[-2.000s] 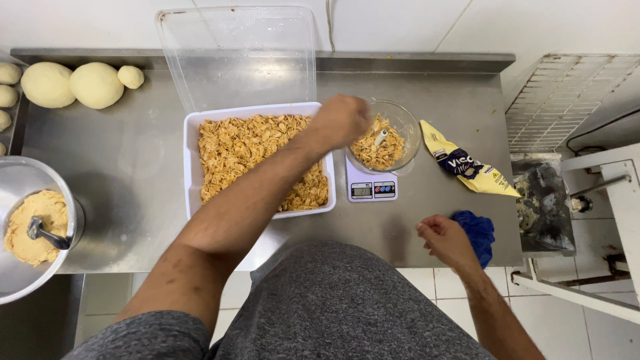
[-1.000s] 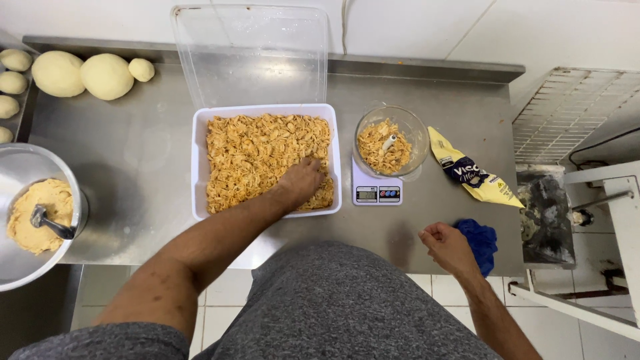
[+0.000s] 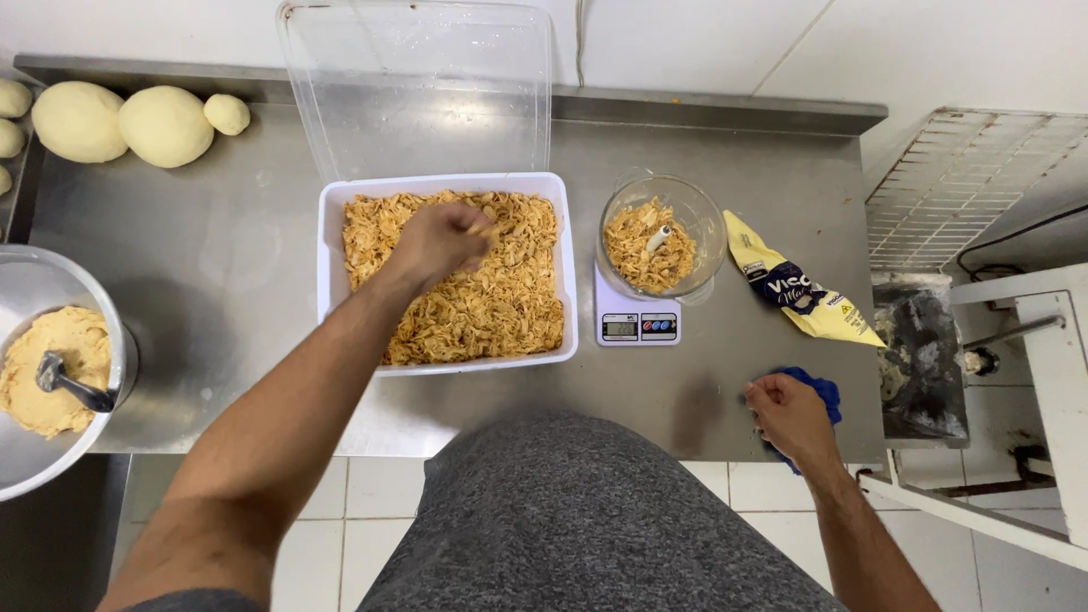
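Observation:
Above a white plastic tub (image 3: 568,331), my left hand (image 3: 446,242) pinches a bit of the shredded filling (image 3: 476,314) that fills the tub. On the right, my right hand (image 3: 786,416) rests by a blue cloth (image 3: 824,393) near the counter's front edge; its fingers are curled, and whether they grip the cloth does not show. Between the tub and a yellow piping-type bag (image 3: 795,289) stands a clear glass or plastic processor bowl (image 3: 710,223) with shredded filling around its white centre post (image 3: 658,238). A white digital kitchen scale (image 3: 637,327) is under the bowl.
A clear lid (image 3: 416,93) leans against the wall behind the tub. Dough balls (image 3: 166,127) sit at the back left. At the left edge, a metal bowl (image 3: 119,340) holds a soft orange-beige mass and a black-handled scoop (image 3: 72,382). A wire rack (image 3: 960,187) stands right of the steel counter (image 3: 229,280).
My left hand has gone from over the processor bowl to the tub's filling, then up and left above it. My right hand has stayed by the blue cloth.

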